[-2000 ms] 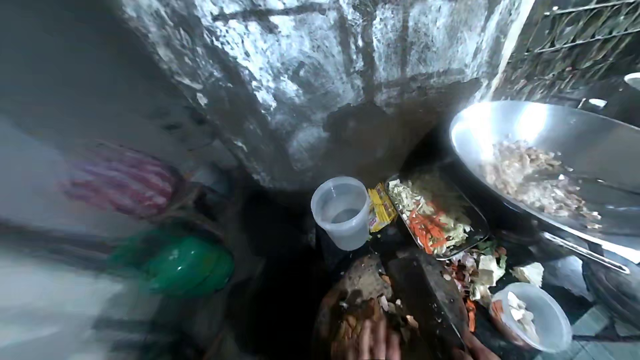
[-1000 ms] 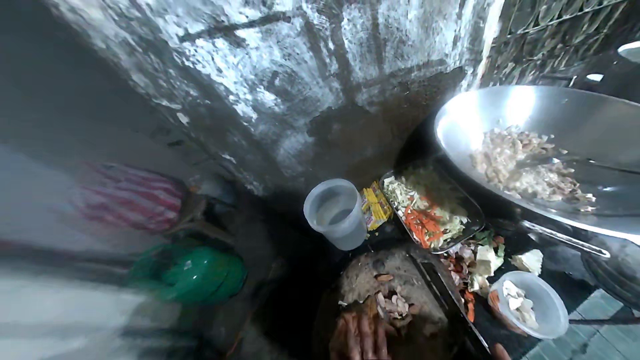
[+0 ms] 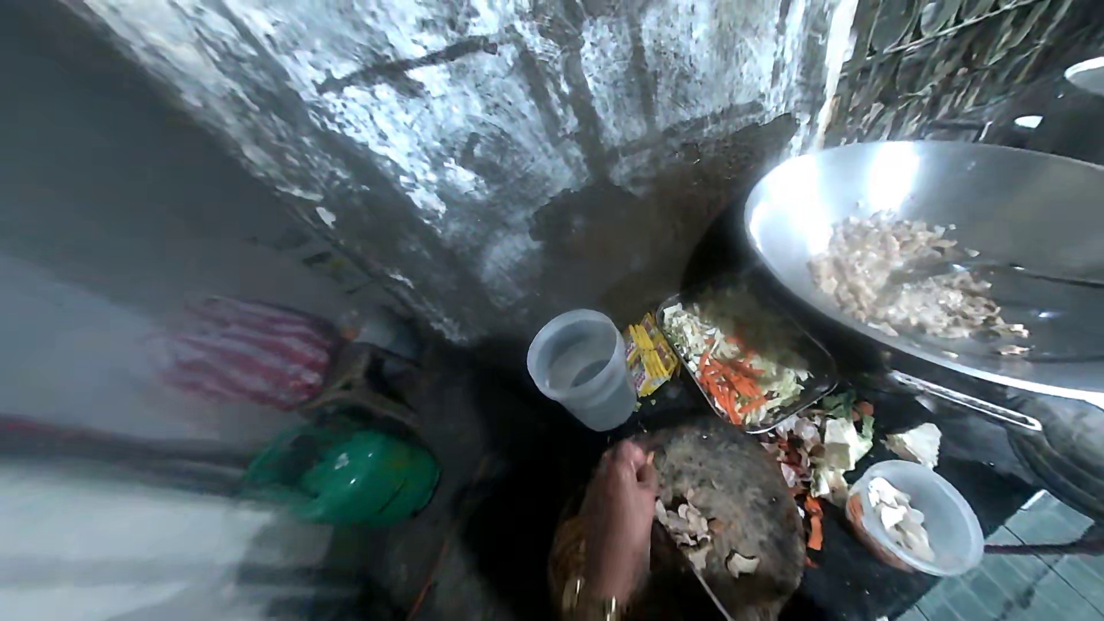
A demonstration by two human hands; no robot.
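Observation:
My left hand (image 3: 619, 504), with a gold-coloured bracelet at the wrist, is over the left edge of a round wooden chopping board (image 3: 733, 492). Its fingers are curled; a small pale-orange bit shows at the fingertips, but whether they grip it is unclear. Beside the hand lie chopped pale-brown pieces (image 3: 687, 524), with one separate slice (image 3: 742, 564) to their right. A thin bright edge, apparently a knife blade (image 3: 709, 591), runs down from the pieces to the bottom of the view. My right hand is out of view.
Behind the board stand a translucent plastic tub (image 3: 584, 371), yellow sachets (image 3: 651, 354) and a tray of shredded cabbage and carrot (image 3: 746, 371). A large metal wok (image 3: 931, 267) with chopped food is at right, above vegetable scraps (image 3: 837, 448) and a small plastic container (image 3: 953, 530).
My left hand has moved from the front of the board to its left edge. My right hand, partly visible at the bottom before, has left the view.

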